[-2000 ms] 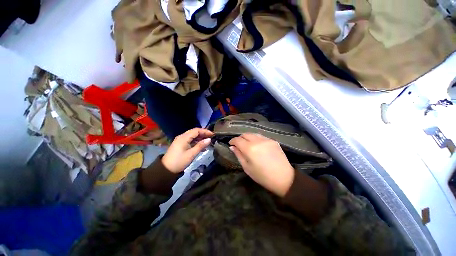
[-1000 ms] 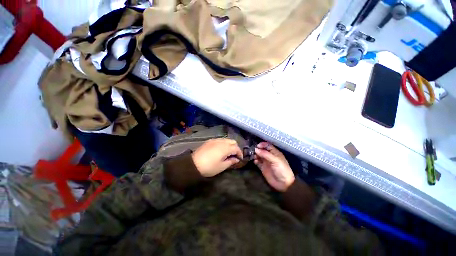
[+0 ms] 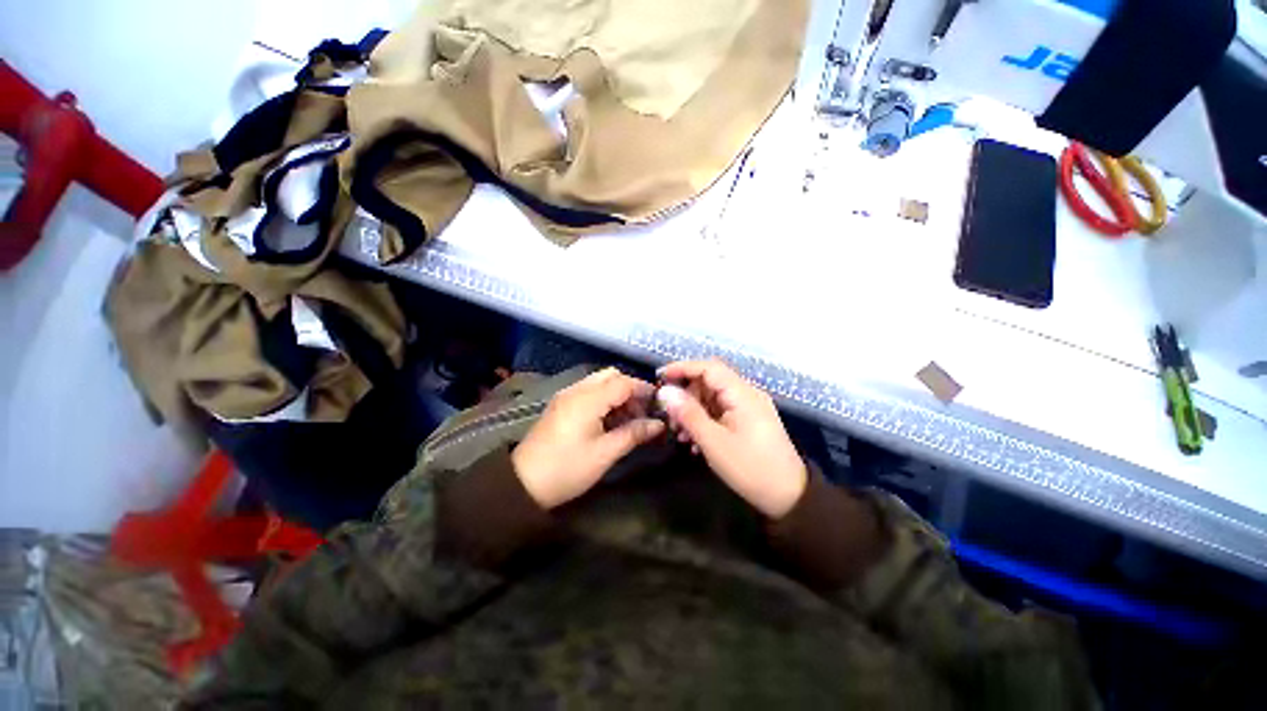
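Note:
My left hand (image 3: pixel 581 436) and my right hand (image 3: pixel 739 433) meet at the lap beside the table edge. Their fingertips pinch a small dark item (image 3: pixel 663 406) between them. It is mostly covered by the fingers and too small to identify. The grey-brown pouch (image 3: pixel 479 424) with light stitching lies on the lap, partly under my left hand and forearm. Its right part is hidden by the hands.
Tan garment piece (image 3: pixel 611 139) with dark edging hangs over the table's left end. Ruler edge (image 3: pixel 862 417) runs in front. Phone (image 3: pixel 1007 222), scissors (image 3: pixel 1098 192), green snips (image 3: pixel 1180 396) and sewing machine (image 3: pixel 973 56) are right. Red stand (image 3: pixel 195 542) is lower left.
The view has swung right, bringing in the machine, phone, scissors and snips. Both hands have moved from the pouch opening to its right end and now pinch a small dark item, fingertips closer together.

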